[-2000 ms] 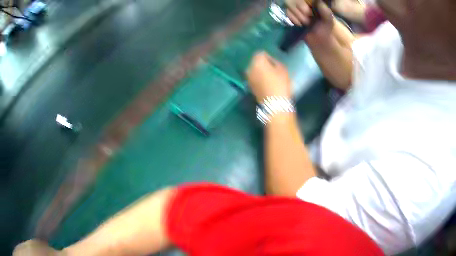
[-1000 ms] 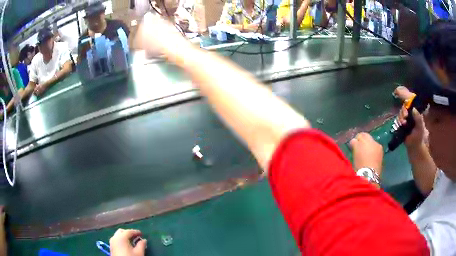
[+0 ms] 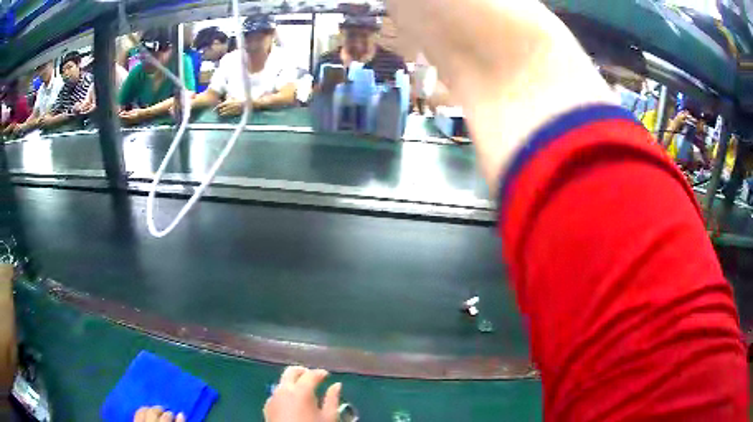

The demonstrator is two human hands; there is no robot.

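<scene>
My right arm in a red sleeve rises close to the camera, and its hand is cut off by the top edge. My left hand [image 3: 301,396] is at the bottom edge, fingers spread upward, thumb to the right. A small rounded part with a silvery rim [image 3: 348,412] lies by the thumb, partly cut off; I cannot tell whether the hand holds it. A small clear-looking green piece [image 3: 400,416] is on the bench to its right. A bit of blue shows left of the hand, too small to name.
A blue cloth [image 3: 161,387] lies left, with fingertips of unclear ownership on it. Small white parts [image 3: 471,306] and a clear piece [image 3: 485,325] sit on the dark belt. A white cable loop [image 3: 157,231] hangs at upper left. People sit across the line.
The view has swung left, bringing in the blue cloth and cable loop. The right hand, blurred at upper left a second ago, is now beyond the top edge.
</scene>
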